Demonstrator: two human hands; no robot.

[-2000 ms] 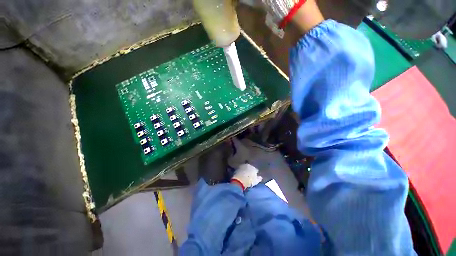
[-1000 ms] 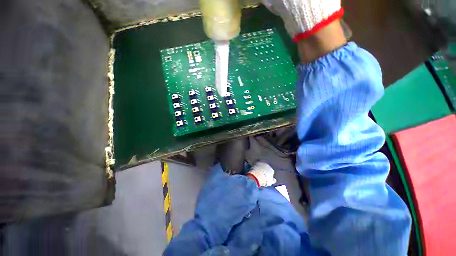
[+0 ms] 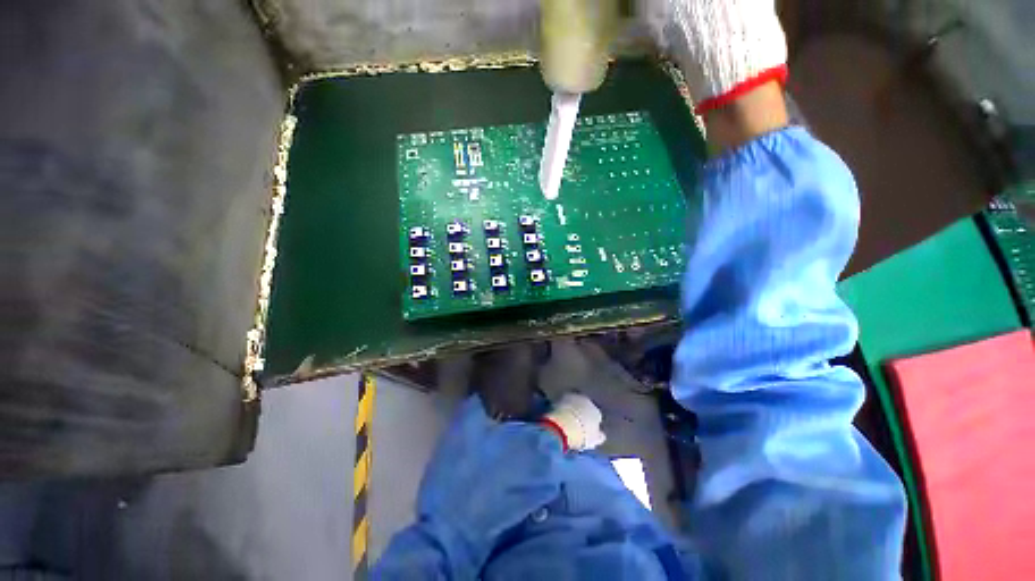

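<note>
A bright-green printed circuit board (image 3: 579, 227) lies flat on the dark-green booth floor (image 3: 335, 216). Small black blocks with silvery tabs (image 3: 497, 262) stand in a grid near its front left. My right hand (image 3: 726, 51), in a white glove with red cuff, is at the top, partly cut off by the picture's edge, around the pale yellow blow gun (image 3: 579, 45). The gun's white nozzle points down at the board's upper middle; a gap to the board cannot be judged. My left hand (image 3: 581, 421), also gloved, is low before my body, below the booth edge; its fingers are unclear.
Grey booth walls (image 3: 136, 227) stand left and behind. A crusty cream edge (image 3: 268, 255) borders the booth floor. At the right are a green bench mat (image 3: 931, 289) and a red pad (image 3: 970, 454). Yellow-black tape (image 3: 363, 471) marks the grey floor. A white paper-like piece (image 3: 631, 479) is near my left hand.
The nozzle has gone from the board's right part to the black blocks, then back to its upper middle. The view has shifted, so the board sits further right. My left hand stays low.
</note>
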